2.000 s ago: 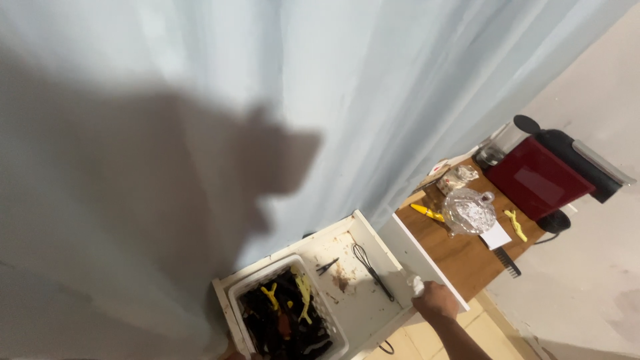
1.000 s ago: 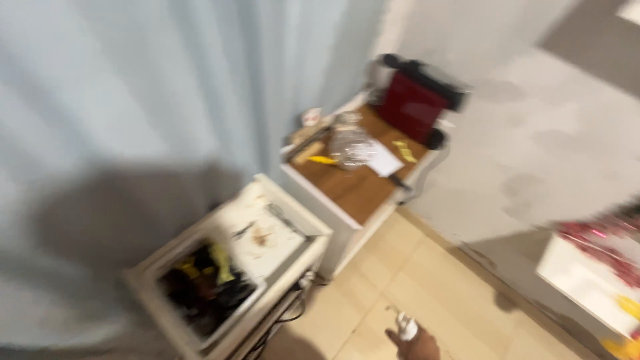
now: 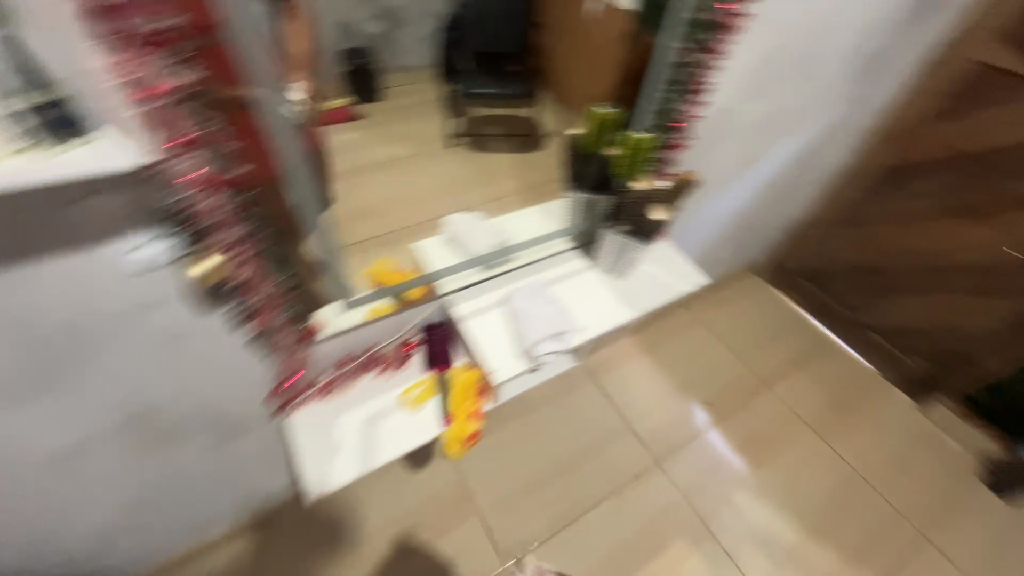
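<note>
The view is blurred and neither of my hands can be made out. A small pale shape shows at the bottom edge; I cannot tell what it is. Ahead, a white shelf runs below a mirror. A yellow and orange item lies at the shelf's front edge, beside a dark purple object. Farther right on the shelf rests a white cloth-like thing. A white pot with a dark top stands near the shelf's right end.
Red tinsel hangs down the mirror's left side, and more tinsel is on its right. Beige floor tiles lie in front of the shelf. At the right is a dark brown wooden surface. The mirror reflects a black chair.
The view has swung far right, from the drawer and the red machine to the mirror shelf. The hand holding a small white thing in the earlier frames is no longer plainly seen.
</note>
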